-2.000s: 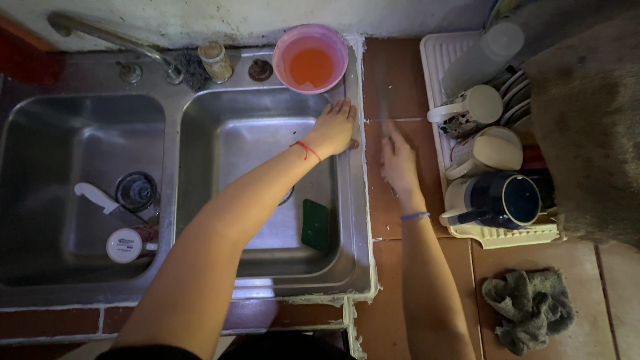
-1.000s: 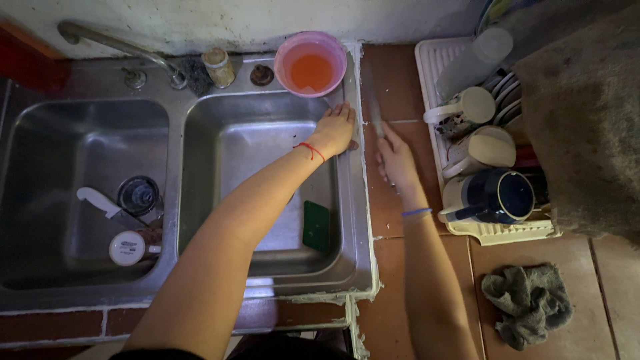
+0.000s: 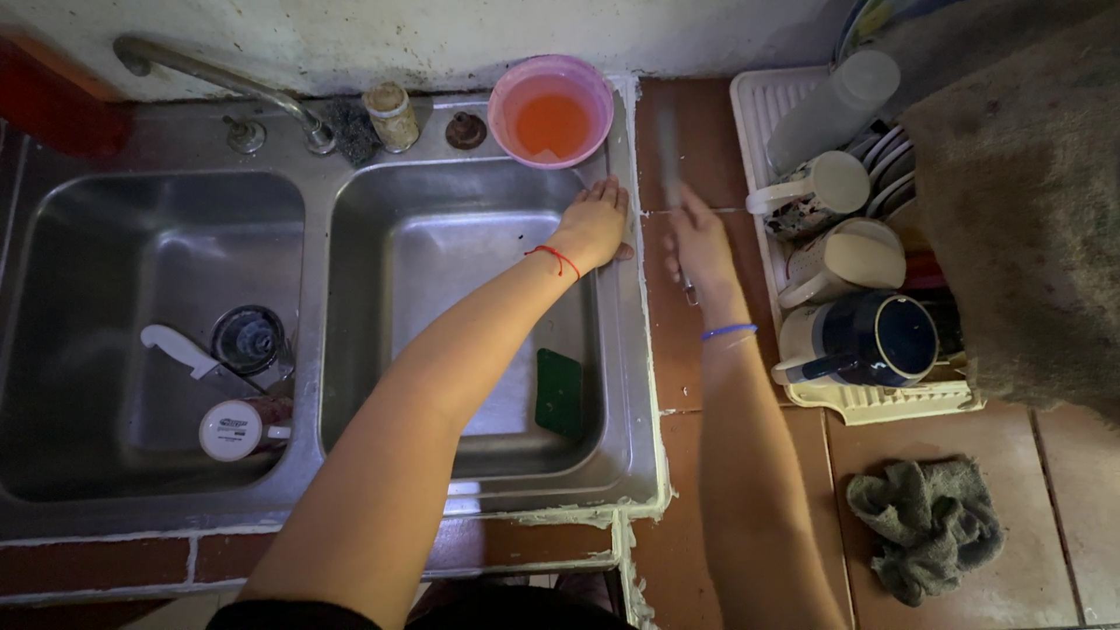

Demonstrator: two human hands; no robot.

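My left hand (image 3: 597, 226), with a red string at the wrist, lies on the right rim of the steel double sink (image 3: 315, 262), fingers near the pink plastic bowl (image 3: 599, 105) of orange liquid. Whatever is under its palm is hidden. Over the tiled counter (image 3: 682, 350) my right hand (image 3: 703, 245), wearing a blue band, grips a slim tool whose blurred blade (image 3: 668, 140) points toward the wall; it looks like a knife. A small metal loop shows below the fist. In the right basin lies a green scouring pad (image 3: 558, 393).
A white-handled knife (image 3: 179, 348), a glass (image 3: 248, 339) and a mug (image 3: 231, 430) lie in the left basin, near the faucet (image 3: 219, 83). At right stands a dish rack (image 3: 759, 114) with mugs and plates beside a hanging cloth (image 3: 1015, 175). A crumpled gray rag (image 3: 932, 525) rests on the tiles.
My right hand and the blurred blade have shifted slightly along the tiles beside the sink. My left hand stays on the rim.
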